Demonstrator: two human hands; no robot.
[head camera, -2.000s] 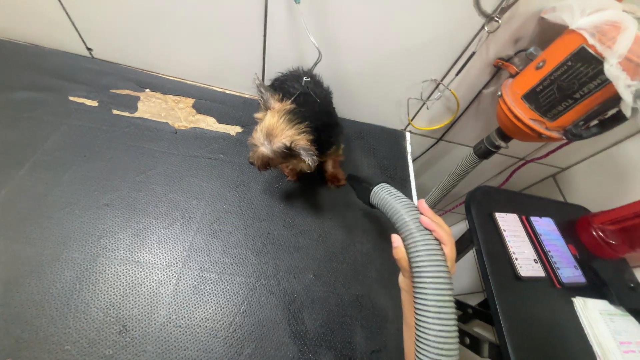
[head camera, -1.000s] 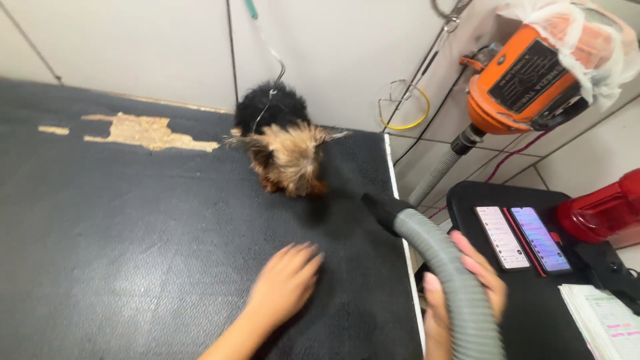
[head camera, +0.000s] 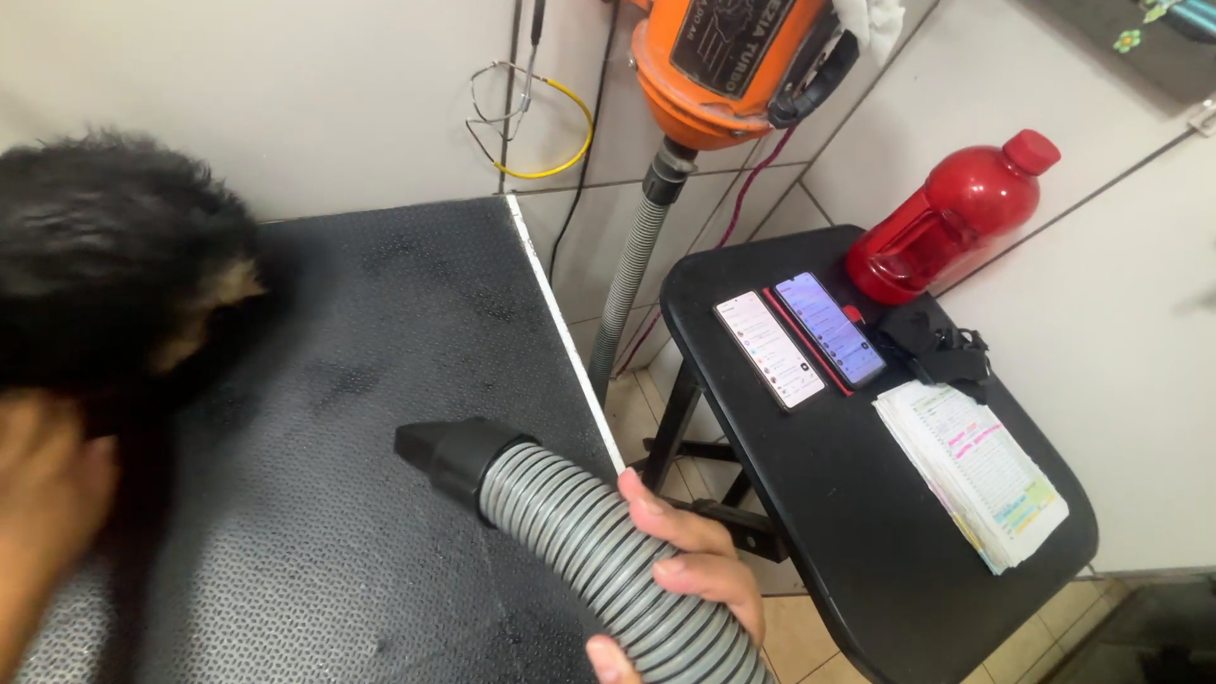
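Note:
A small dog (head camera: 114, 256) with black and tan fur is at the left edge, blurred, on the black textured mat (head camera: 380, 285). My left hand (head camera: 52, 475) is at the lower left, just below the dog; blur hides whether its fingers touch the fur or grip anything. My right hand (head camera: 684, 560) is wrapped around a grey corrugated hose (head camera: 589, 541), whose black flat nozzle (head camera: 461, 461) points left over the mat, apart from the dog.
Right of the mat's white edge strip (head camera: 565, 332) stands a black side table (head camera: 807, 494) bearing two phones (head camera: 769, 350), a red bottle (head camera: 950, 218) and a written paper pad (head camera: 974, 470). An orange blower (head camera: 712, 66) and a yellow-coated cable loop (head camera: 579, 133) hang by the wall.
My left hand, out of view two seconds ago and on the mat one second ago, is now beside the dog. The view has shifted right and closer.

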